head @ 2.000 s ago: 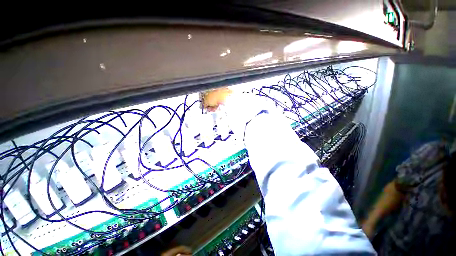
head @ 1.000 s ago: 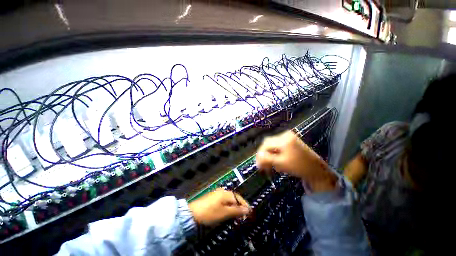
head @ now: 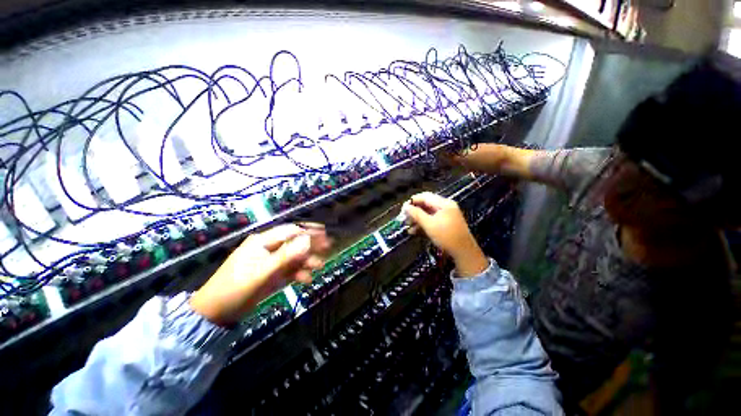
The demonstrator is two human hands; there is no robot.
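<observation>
My left hand (head: pixel 264 270) is over the green load board (head: pixel 272 302) of the lower shelf, fingers curled and blurred; whether it holds anything cannot be told. My right hand (head: pixel 443 226) is to its right, thumb and fingertips pinched on a small pale piece (head: pixel 404 213) above the lower board. The piece is too small to name surely. Black leads (head: pixel 166 150) loop over the upper shelf, in front of white adapters (head: pixel 122 175) washed out by glare.
Another person (head: pixel 601 236) is close at the right, with an arm (head: pixel 520 162) reaching into the rack beyond my right hand. Dense lower cable rows (head: pixel 382 333) lie below my hands. The cabinet's front frame (head: pixel 341 10) crosses the top.
A hand at the upper adapters two seconds ago is gone from there. Since one second ago, my left hand has moved up and left, my right slightly up. The other person's arm has reached in.
</observation>
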